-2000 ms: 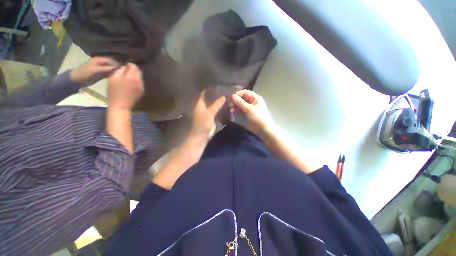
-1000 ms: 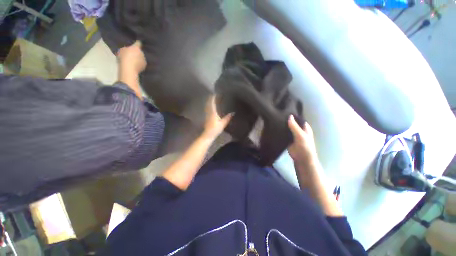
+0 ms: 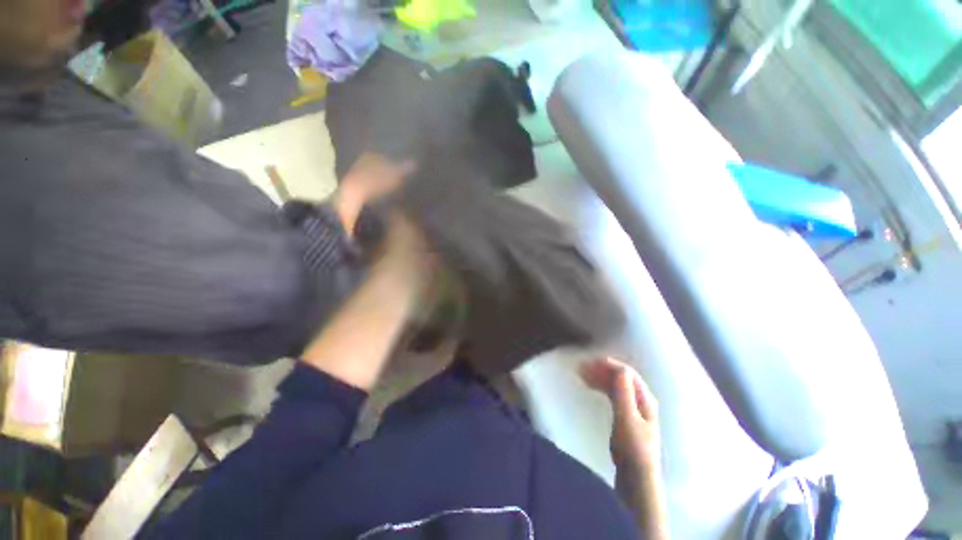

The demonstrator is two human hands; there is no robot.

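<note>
A dark garment (image 3: 527, 280) is bunched and blurred in front of me, over the left part of the white table. My left hand (image 3: 406, 248) reaches to its left side; the fingers are blurred and partly hidden by the cloth, so I cannot tell whether they grip it. My right hand (image 3: 624, 399) is off the cloth, just right of its lower edge, with nothing in it and the fingers apart. More dark cloth (image 3: 480, 116) lies behind, overlapping the first piece.
Another person in a striped sleeve (image 3: 306, 248) reaches in from the left, a hand (image 3: 369, 190) at the dark cloth. The long grey padded arm (image 3: 686, 253) stands right of centre. The iron (image 3: 791, 506) is at the bottom right. A blue object (image 3: 796, 200) is behind the table (image 3: 844, 348).
My right hand has let go of the dark garment. The garment has spread and shifted left, and my left hand has moved up and left with it. The view has turned, putting the iron lower.
</note>
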